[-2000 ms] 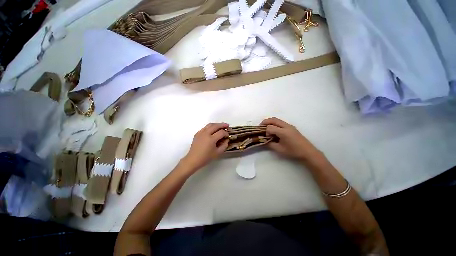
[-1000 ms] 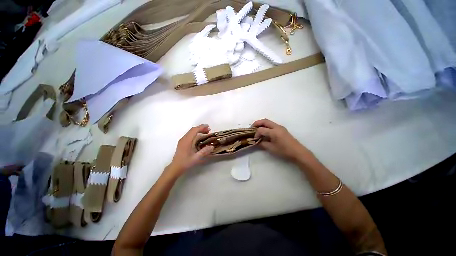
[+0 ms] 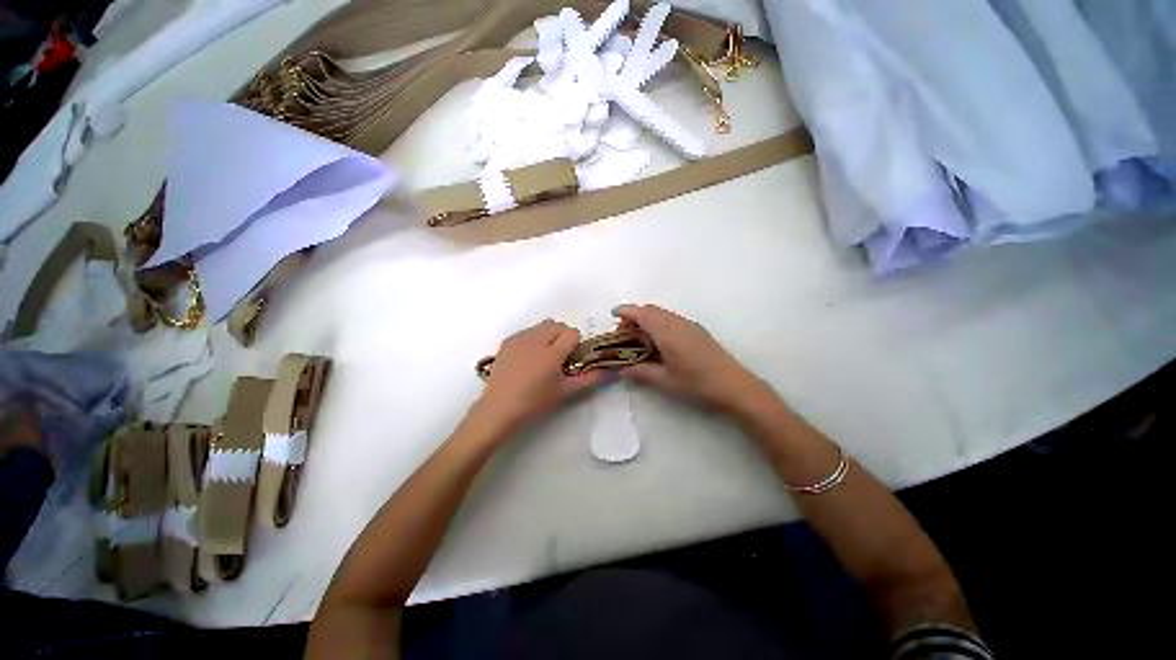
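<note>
A folded khaki strap bundle (image 3: 611, 351) stands on edge on the table, its layers facing up. My left hand (image 3: 526, 369) grips its left part, and a small end of strap shows past the hand's left side. My right hand (image 3: 677, 359) grips its right end. No band is round the bundle. A white paper strip (image 3: 615, 431) lies under it, its rounded end showing on the near side; a bit shows at the far side.
Banded bundles (image 3: 236, 475) lie in a row at left; another banded bundle (image 3: 529, 187) lies by the loose white strips (image 3: 548, 116). Fanned straps (image 3: 387, 97) lie behind. A folded sheet (image 3: 245, 206) covers strap ends at left. Large pale sheets (image 3: 980, 129) lie at right.
My hands have come closer together on the bundle, which now looks narrower between them. My left hand has moved further over it. The whole view has shifted a little.
</note>
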